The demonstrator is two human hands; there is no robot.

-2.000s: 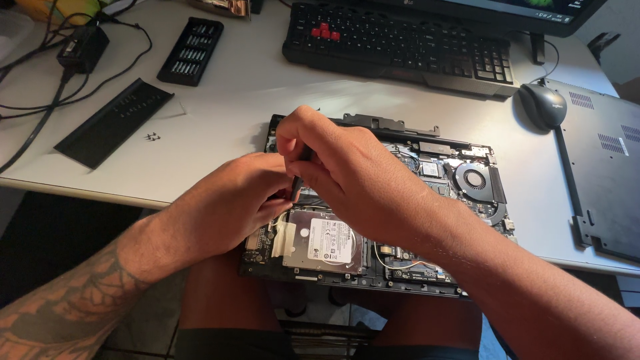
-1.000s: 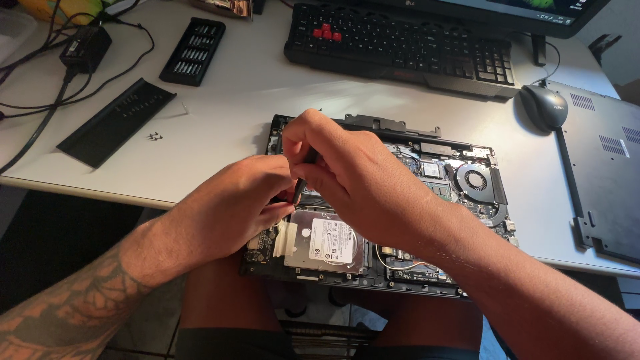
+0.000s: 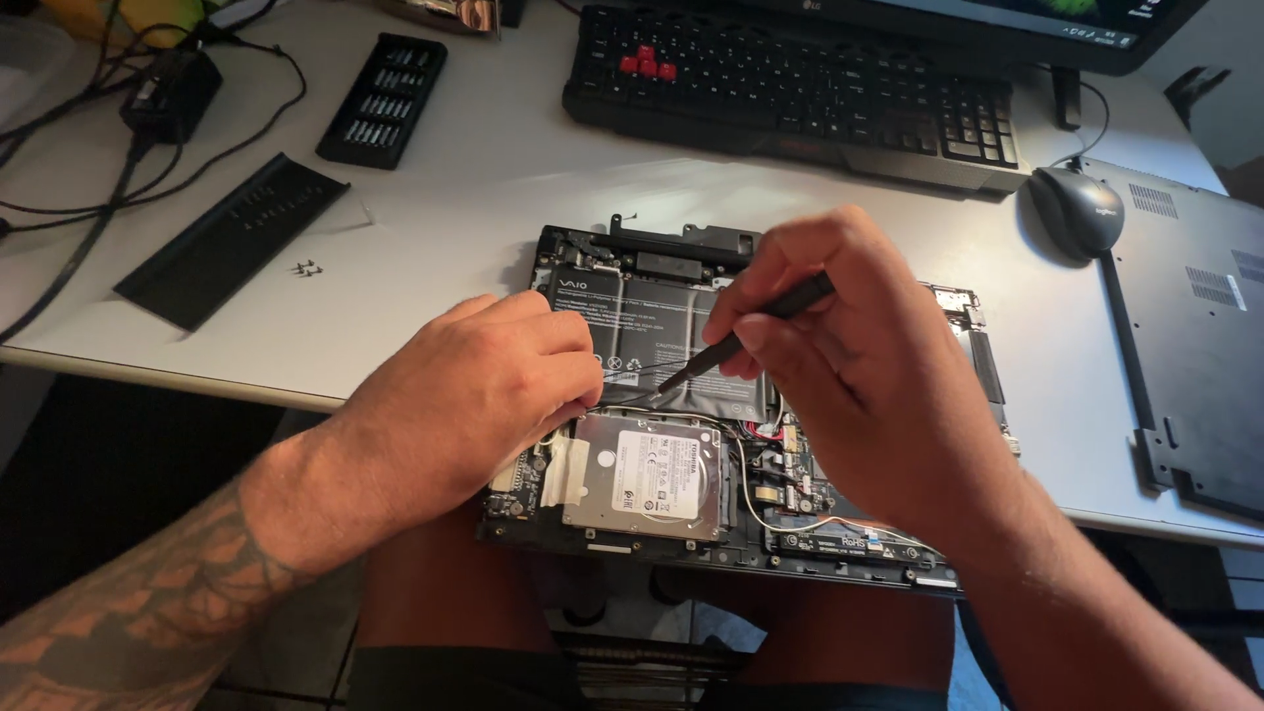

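An opened laptop chassis (image 3: 509, 533) lies partly on the table edge, above my lap. My right hand (image 3: 839, 365) grips a black precision screwdriver (image 3: 736, 341), its tip pointing down-left at the lower edge of the black battery pack (image 3: 632, 316). My left hand (image 3: 494, 395) is at the battery's lower left with fingertips together, near a thin dark cable; whether it pinches something is hidden. Just below both hands sits the silver hard drive (image 3: 592, 494) with tape on its left side. A white cable (image 3: 750, 494) runs to the drive's right.
Small screws (image 3: 307, 268) lie beside a black tray (image 3: 232, 242) at left. Behind are a screwdriver bit case (image 3: 382, 99), a power adapter (image 3: 170, 94) with cables, and a keyboard (image 3: 790, 89). A mouse (image 3: 1076, 210) and the laptop's bottom cover (image 3: 1185, 336) are at right.
My right hand has moved right, away from my left hand, and the battery shows between them. The screwdriver has gone from steep to slanted. My left hand has shifted slightly left.
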